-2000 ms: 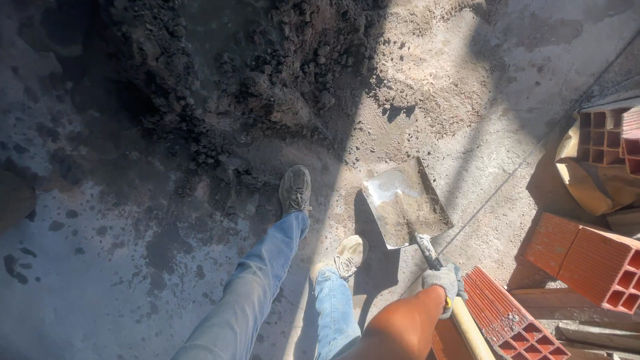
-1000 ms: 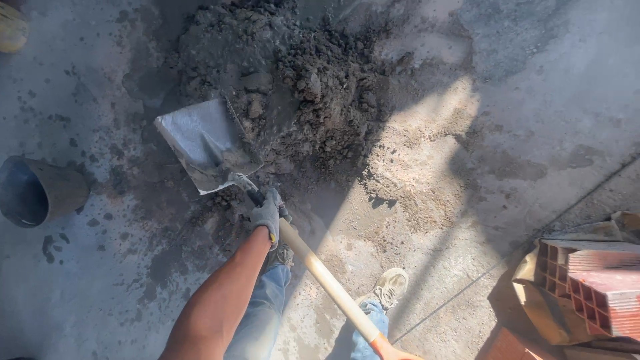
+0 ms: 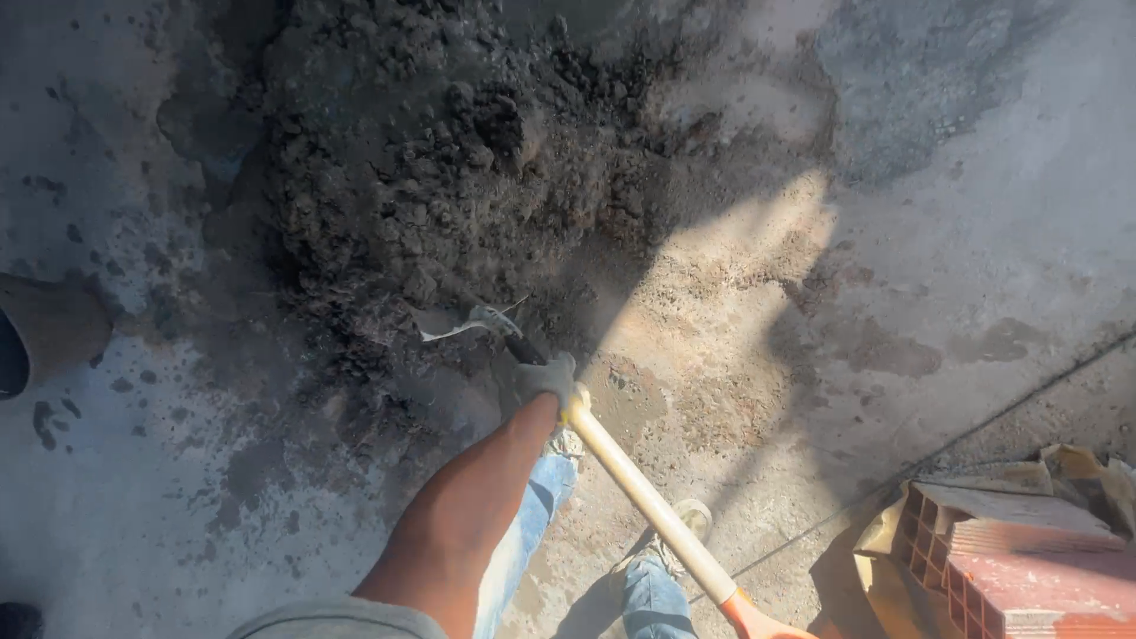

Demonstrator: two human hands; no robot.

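Observation:
My left hand, in a light grey work glove, grips the dark socket of a shovel where it meets the pale wooden shaft. The shaft slopes down to an orange handle at the bottom edge. Only the upper rim of the metal shovel blade shows, against the lower part of a heap of wet, crumbly mortar or concrete mix; the rest is hidden. My right hand is out of the picture.
Red hollow clay bricks with torn brown wrapping lie at the lower right. A dark bucket lies at the left edge. My two shoes stand on the concrete floor below the heap. A thin dark line crosses the floor at right.
The shovel blade, seen flat beside my feet and then raised over the heap's left side, is now tilted low against the heap. My left hand has stayed on the shovel.

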